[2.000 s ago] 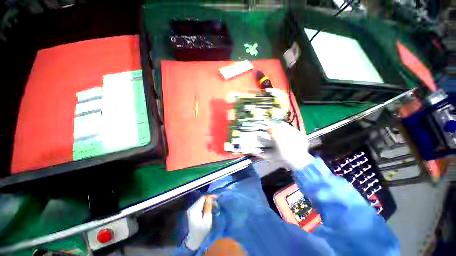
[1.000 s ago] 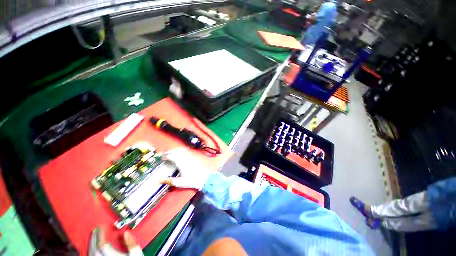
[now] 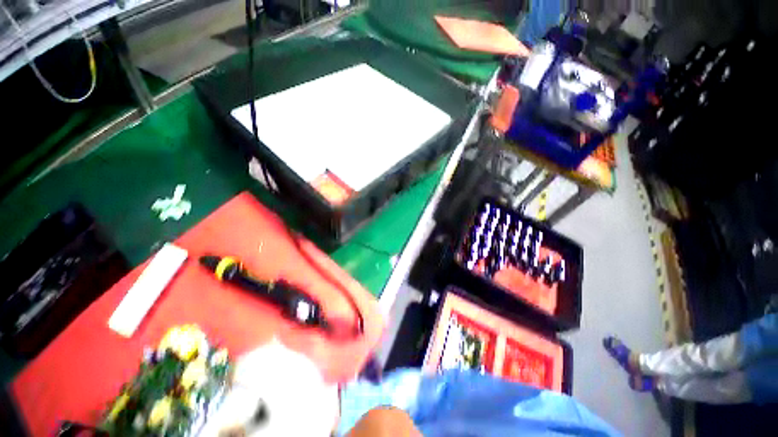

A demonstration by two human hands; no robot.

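A green circuit board (image 3: 162,388), crowded with yellow and pale parts, is at the lower left, cut off by the bottom edge. My right hand (image 3: 286,388), in a white glove, is at the board's right side and holds it by that edge; its fingers are blurred and partly cut off. My left hand is not in view. A black electric screwdriver (image 3: 264,290) with yellow rings lies on the red mat (image 3: 235,235) behind the board. A white flat bar (image 3: 148,290) lies on the mat to its left.
A black parts box (image 3: 51,277) is at the left. Small pale pieces (image 3: 173,203) lie on the green bench. A black tray (image 3: 358,209) holds a white sheet. Low parts trays (image 3: 570,294) and a blue-framed cart (image 3: 563,145) are at the right. A person's leg (image 3: 695,367) shows at the right edge.
The view has shifted right, and the board now sits lower and partly out of the picture. My left hand has left the view. My right hand is still at the board.
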